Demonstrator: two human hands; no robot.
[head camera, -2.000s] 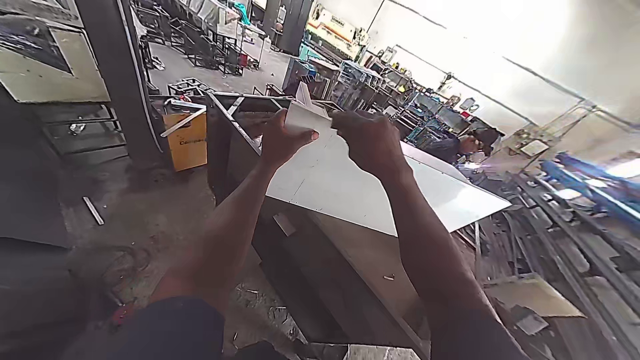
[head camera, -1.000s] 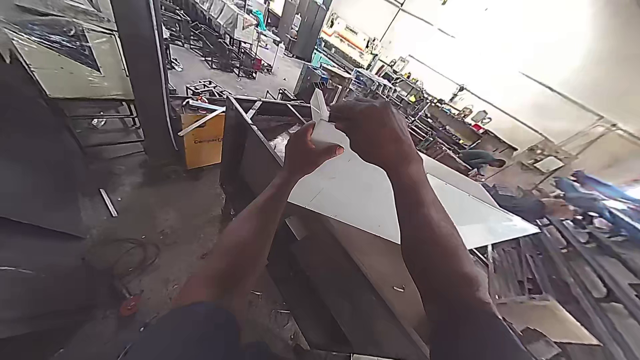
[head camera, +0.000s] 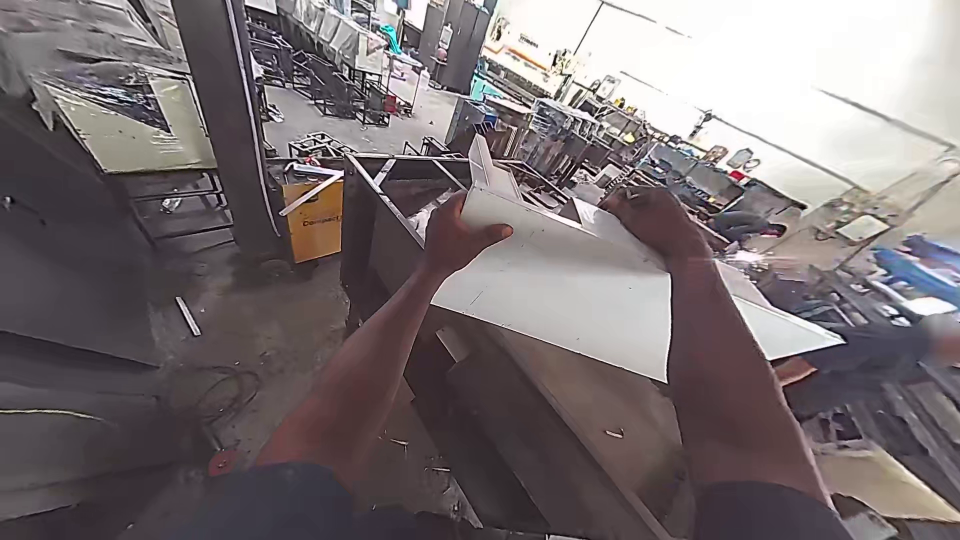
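Observation:
A thin white sheet (head camera: 570, 292) with folded edges spans the space between my hands, above a dark metal cabinet or frame (head camera: 480, 397). My left hand (head camera: 457, 236) grips its upper left corner, the thumb lying on the white face. At the sheet's upper right edge, my right hand (head camera: 656, 221) is closed on it, fingers curled over the far side. A narrow upright flange (head camera: 481, 161) rises beside my left hand. Another pale sheet (head camera: 787, 330) shows past my right forearm, its pointed corner toward the right.
A dark steel column (head camera: 225, 112) and an orange-yellow box (head camera: 315, 229) stand at the left. On the floor lies a thin strip (head camera: 188, 316). A crouching person (head camera: 742, 225) is near bright sparks at the right. Another person's sleeve (head camera: 862, 360) reaches in beside the pale sheet's corner.
My hands were close together at the folded corner; now they are well apart, the right one having moved to the right. The sheet between them now shows a broad face and lower edge.

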